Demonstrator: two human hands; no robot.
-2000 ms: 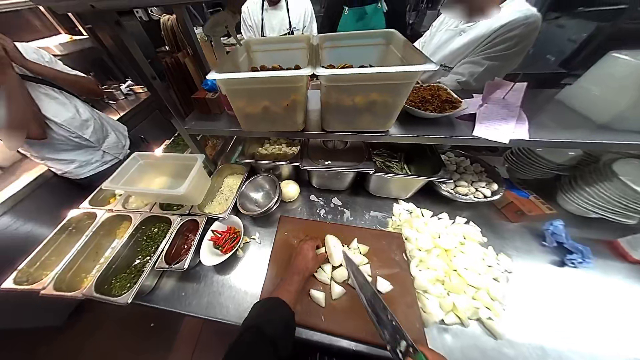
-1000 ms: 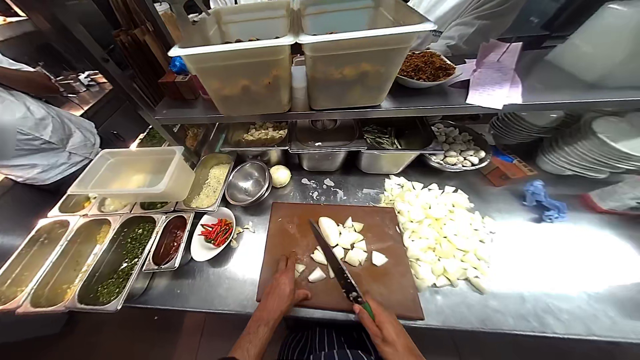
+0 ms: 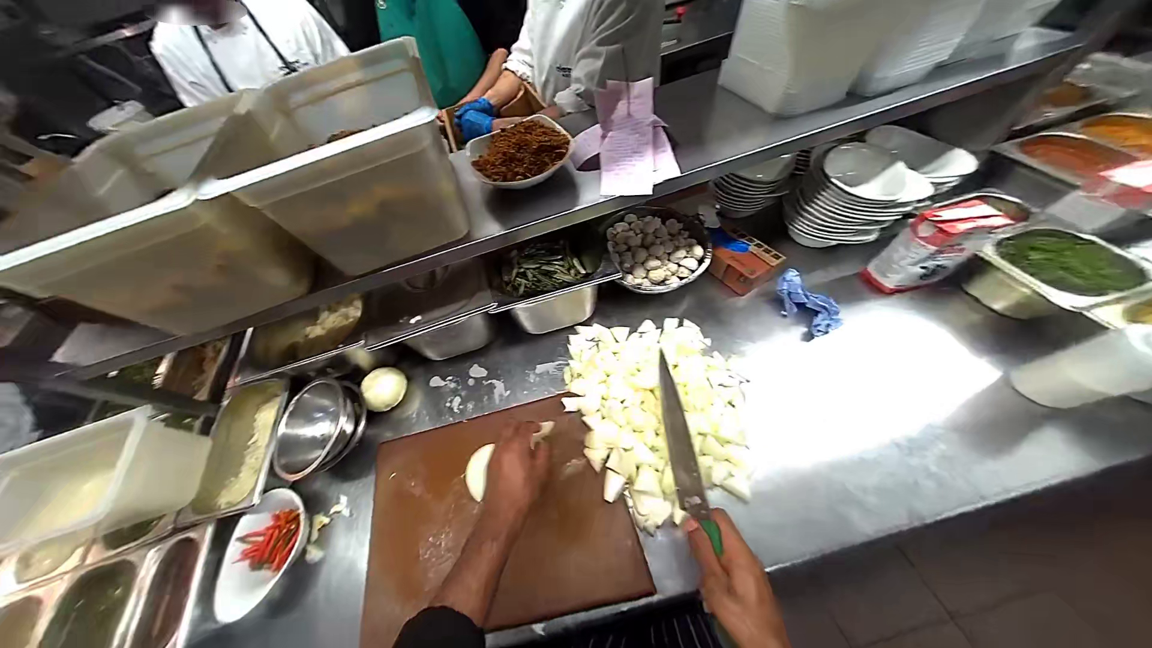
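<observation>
My right hand (image 3: 733,576) grips the green handle of a chef's knife (image 3: 681,436), whose blade lies over a heap of chopped onion pieces (image 3: 612,378) on the steel counter. My left hand (image 3: 519,463) rests low over the brown cutting board (image 3: 423,540), its fingers curled beside a white onion piece (image 3: 480,472). A smaller pale piece (image 3: 542,432) shows at its fingertips. Whether the hand holds either piece cannot be seen. A whole peeled onion (image 3: 384,389) sits behind the board, next to stacked steel bowls (image 3: 313,427).
Left of the board are a white dish of red chillies (image 3: 256,553) and food pans (image 3: 243,441). Behind stand a bowl of mushrooms (image 3: 657,252) and a steel shelf (image 3: 558,211) with large tubs (image 3: 351,189). A blue cloth (image 3: 808,304) lies right. Co-workers stand beyond.
The knife in my right hand has moved from the board to the onion heap at the right. The cut pieces seen on the board are mostly gone from it. The view has swung right.
</observation>
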